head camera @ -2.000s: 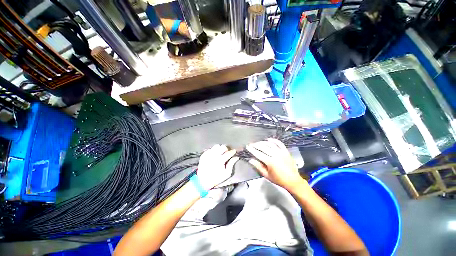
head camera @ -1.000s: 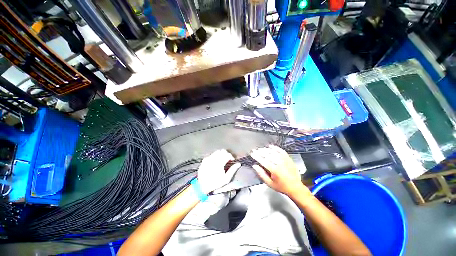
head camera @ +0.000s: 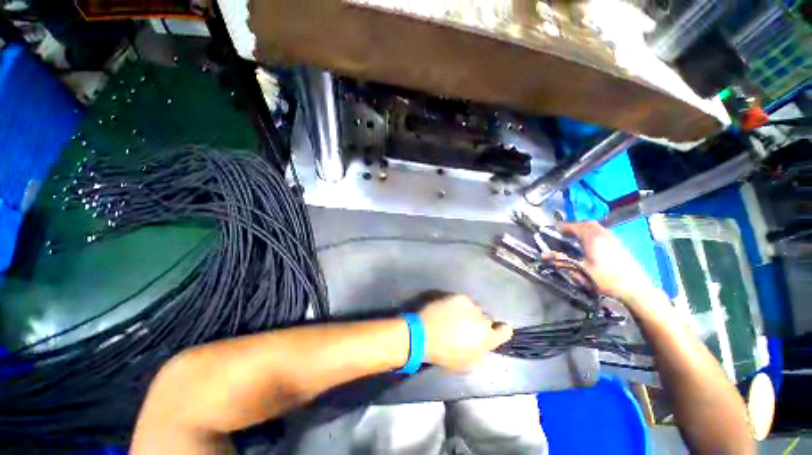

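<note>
Black cables (head camera: 548, 339) run across the grey table in a bunch. My left hand (head camera: 458, 331), with a blue wristband, is closed around this bunch near the table's front. My right hand (head camera: 601, 259) is further right and back, over the silver-grey insert bars (head camera: 534, 269). Its thumb and fingers are around what looks like a small dark hand tool (head camera: 550, 238), partly hidden by the fingers. Cable ends lie beside and below the bars. One single cable runs from the left to the bars.
A thick bundle of black cables (head camera: 258, 227) lies at left on a green speckled surface (head camera: 53, 293). The press's brown-edged plate (head camera: 463, 67) overhangs the lower mould (head camera: 445, 147), between steel columns (head camera: 322, 129). A blue bucket (head camera: 592, 422) stands below the table at right.
The view has moved closer to the press. My right hand has left the cable bunch and moved to the tool by the bars. My left hand still holds the cables, now further right on the table.
</note>
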